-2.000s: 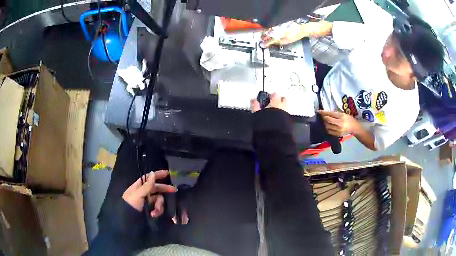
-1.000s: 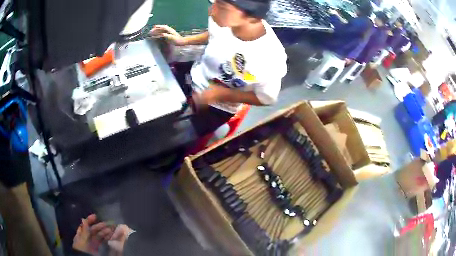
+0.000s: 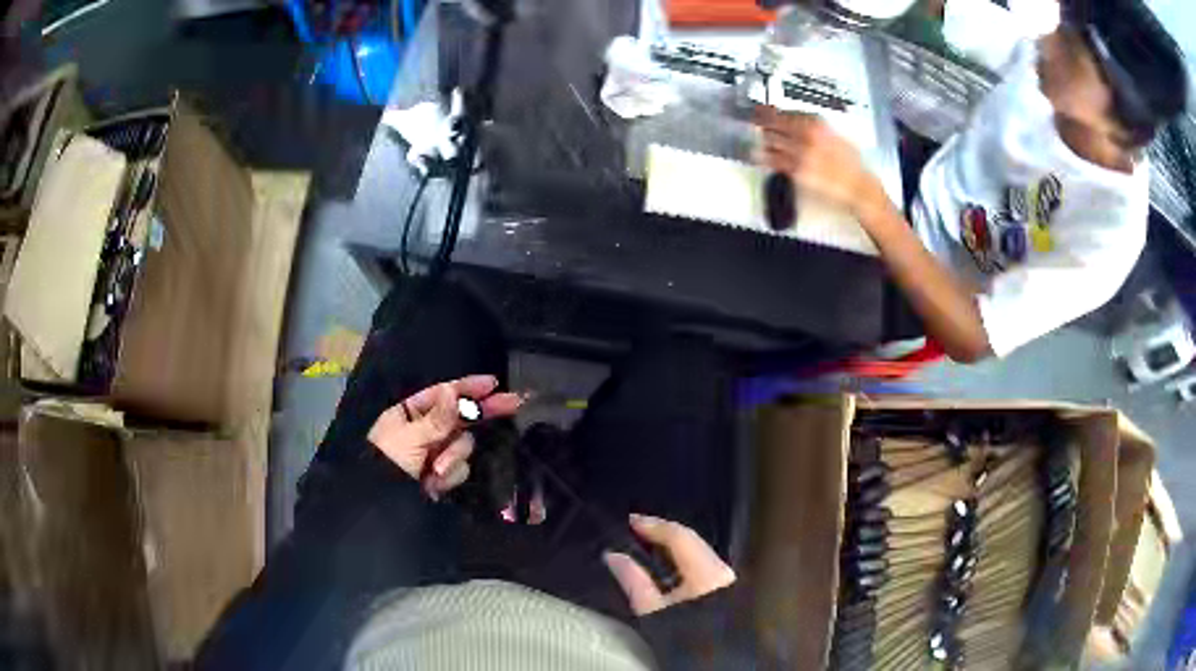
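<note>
An inspection mirror, by its look, lies slantwise over my dark lap. Its black handle grip [image 3: 662, 566] is in my right hand [image 3: 669, 564], at the lower middle. A thin dark stem runs up and left from it. My left hand [image 3: 433, 435] has its fingers curled around a small white mirror head [image 3: 470, 409]. Whether this head joins that same stem is too blurred to tell. Another black handle grip [image 3: 780, 201] lies on the pale toothed strip [image 3: 702, 188], beside a coworker's hand.
A coworker [image 3: 1056, 249] in a white printed shirt reaches over the fixture [image 3: 839, 138] from the right. An open carton of mirrors [image 3: 1089, 433] stands at the lower right. More cartons [image 3: 197, 275] stand left. The dark bench [image 3: 564, 243] has a white rag [image 3: 426, 131] and black cable [image 3: 462, 197].
The view swung right, then back. My right hand, on a grip at the strip two seconds ago, is now over my lap with a grip. The coworker's hand has moved down to the strip.
</note>
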